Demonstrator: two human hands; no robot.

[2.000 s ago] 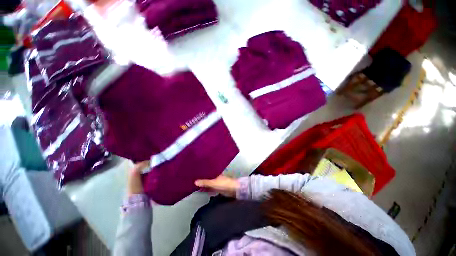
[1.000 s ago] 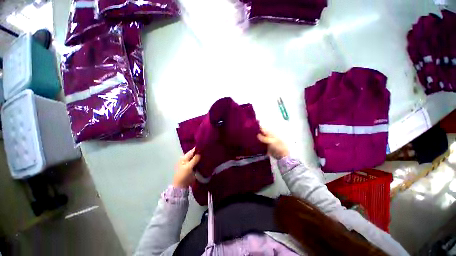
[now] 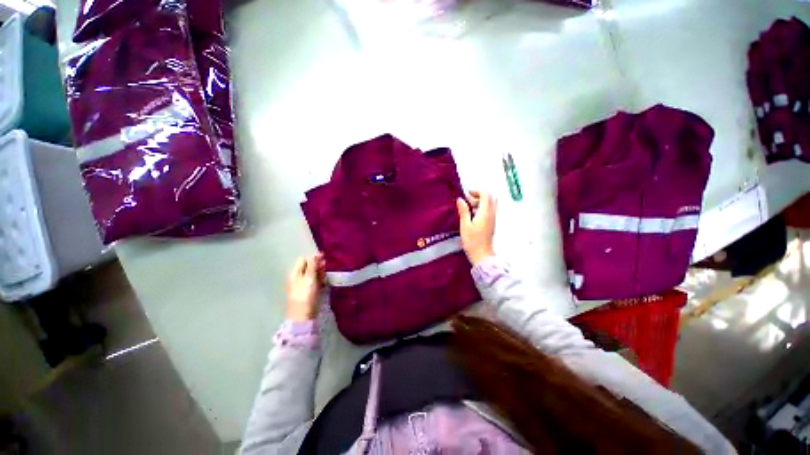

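A folded maroon jacket [image 3: 391,222] lies flat on the pale table in front of me, collar away from me, a pale reflective band across it and a small logo above the band. My left hand [image 3: 306,286] is at its left edge, fingertips on the cloth at the band. My right hand [image 3: 478,224] is at its right edge, fingers on the side just above the band. Both hands hold the jacket's edges.
Bagged garments [image 3: 146,124] are stacked at the table's left. Another folded jacket [image 3: 635,200] lies right, with green thread snips [image 3: 512,178] between. More maroon garments [image 3: 782,93] lie far right. A red crate [image 3: 644,333] is below the table edge; pale bins [image 3: 58,209] stand left.
The jacket was lifted and bunched with its collar raised; now it lies flat and squared. My left hand has moved slightly left and down, my right hand slightly up.
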